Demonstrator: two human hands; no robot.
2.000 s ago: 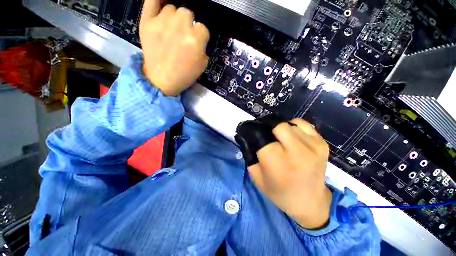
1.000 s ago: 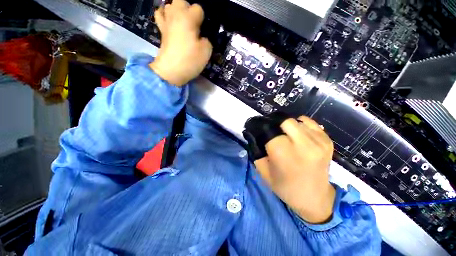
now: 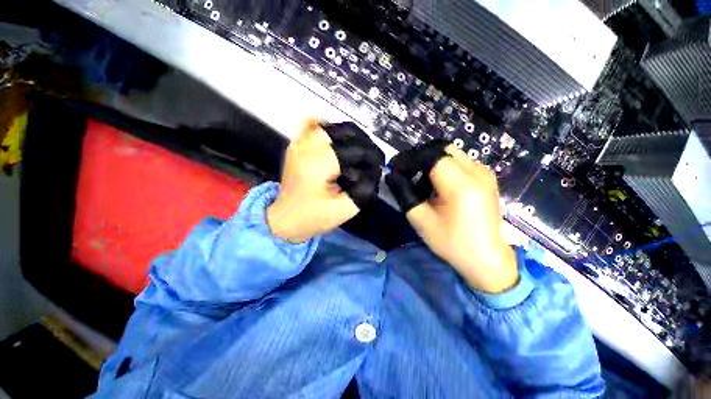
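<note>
My left hand (image 3: pixel 320 179) and my right hand (image 3: pixel 456 203) are close together in front of my chest, at the near side of the silver rail. Black covers are on the fingertips of both. The fingers are curled in towards each other. A tiny bluish-white speck (image 3: pixel 386 168) shows between the fingertips, too small to name; whether either hand grips it cannot be told. The long black circuit board (image 3: pixel 405 93) lies beyond the rail, with white print and ringed holes under strong glare.
The silver rail (image 3: pixel 234 78) runs diagonally from upper left to lower right. Silver finned heatsinks (image 3: pixel 538 47) stand behind the board, with another at the right (image 3: pixel 655 164). A red-bottomed tray with a black rim (image 3: pixel 148 203) is at my left. A thin blue cord (image 3: pixel 670 243) crosses at the right.
My left hand has come back from over the board, down and right, to beside my right hand. The view has shifted, showing more of the red-bottomed tray. My right hand has moved slightly nearer the centre.
</note>
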